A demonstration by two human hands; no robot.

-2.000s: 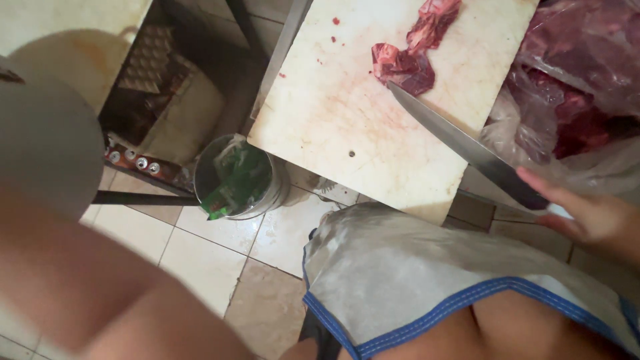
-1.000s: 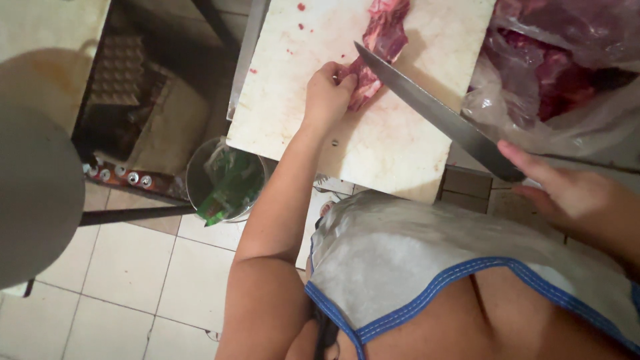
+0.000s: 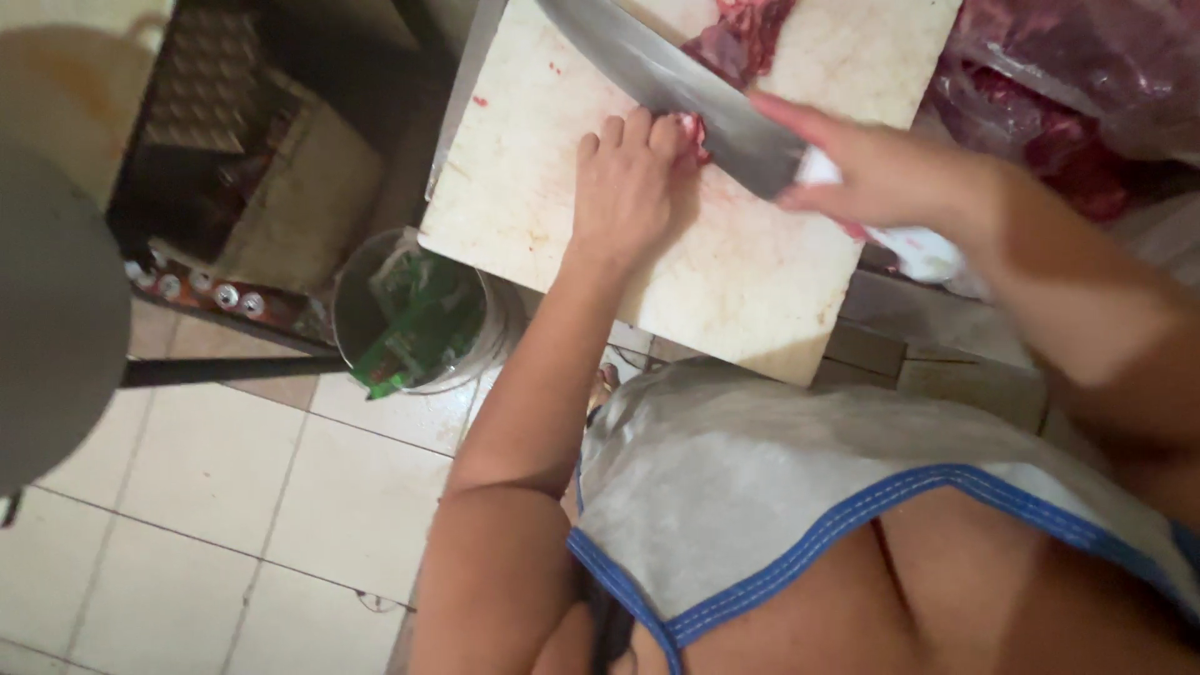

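My right hand [image 3: 872, 178] grips the white handle of a large butcher's knife [image 3: 666, 80], whose broad blade lies slantwise over the white cutting board [image 3: 759, 291]. On the near side of the blade, my left hand [image 3: 628, 173] rests on the board with its fingers curled on a small piece of raw red meat [image 3: 694, 141], mostly hidden by the fingers. Beyond the blade lies a larger piece of raw meat [image 3: 741, 42], reaching the top of the view. Whether the blade touches either piece cannot be told.
Clear plastic bags of raw meat [image 3: 1078, 131] lie right of the board. Below its left corner stands a bucket [image 3: 502, 319] with green plastic inside. Drink cans [image 3: 225, 296] and egg trays [image 3: 202, 84] sit on a shelf further left, beside a round grey surface [image 3: 56, 328].
My left hand has come onto the board and holds a small piece of meat. The knife has moved in between that piece and the larger one, which were together before.
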